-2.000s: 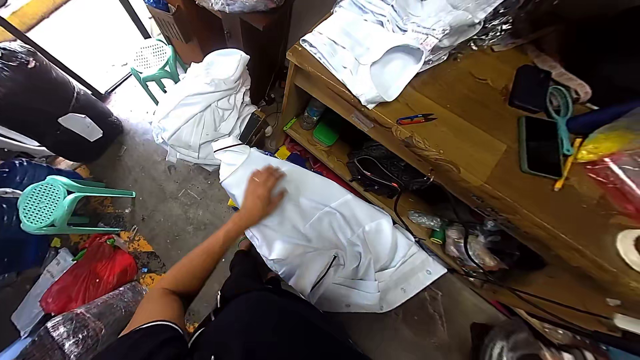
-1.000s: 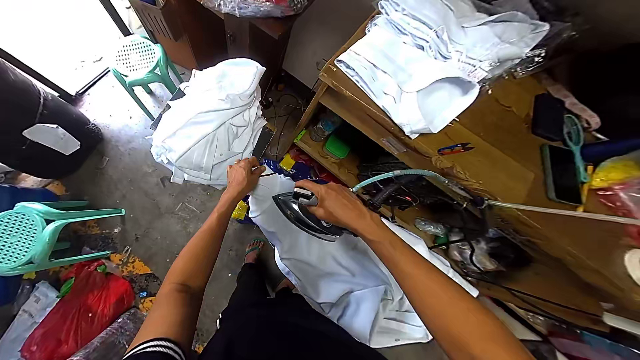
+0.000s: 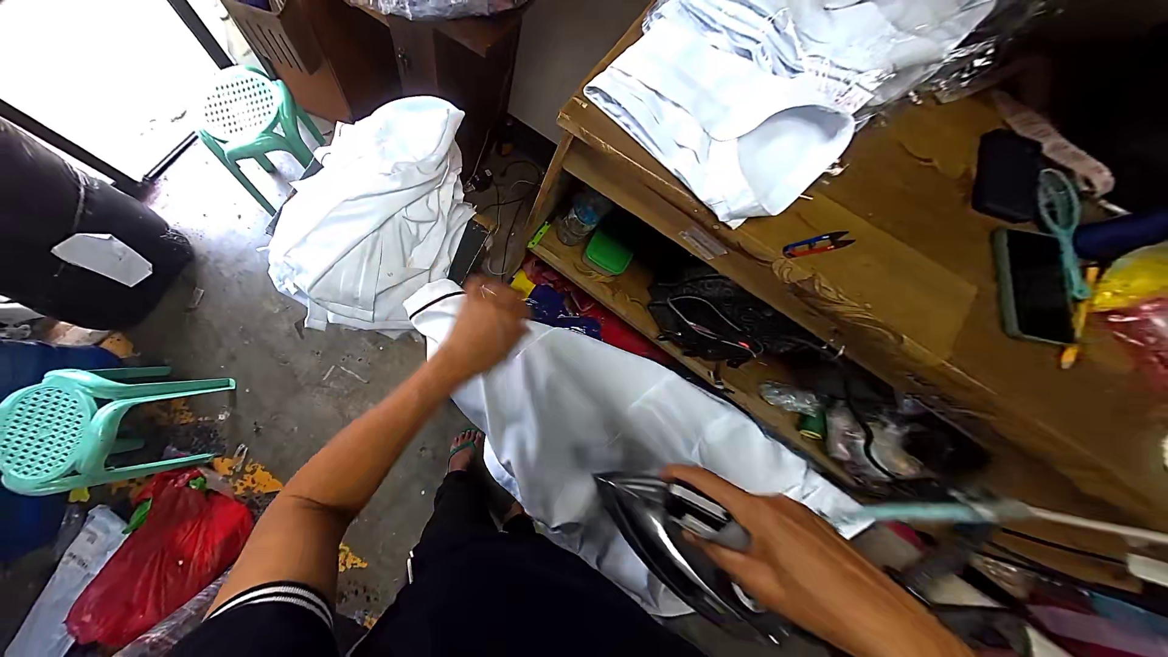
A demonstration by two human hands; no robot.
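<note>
My right hand [image 3: 776, 547] grips the handle of a clothes iron [image 3: 671, 547], whose tip points up and left over the lower part of a white garment [image 3: 630, 401]. A hose and cable run from the iron side off to the right. Near the garment's far left end, beside an edge with dark piping, is my left hand [image 3: 488, 328], blurred, its fingers curled on the cloth; whether it pinches the fabric cannot be told. The garment lies stretched out in front of me, and the surface under it is hidden.
White garments [image 3: 374, 210] are heaped beyond my left hand. A wooden table [image 3: 876, 265] with folded cloth [image 3: 730, 109], thread snips [image 3: 818, 244] and a phone [image 3: 1036, 285] stands at right. Green plastic stools [image 3: 55, 429], a red bag [image 3: 164, 557] and a black bundle [image 3: 82, 237] are at left.
Two seconds ago a hand lay flat on the garment and no iron showed. One second ago the iron was close to my left hand; now it is farther down the garment, toward me.
</note>
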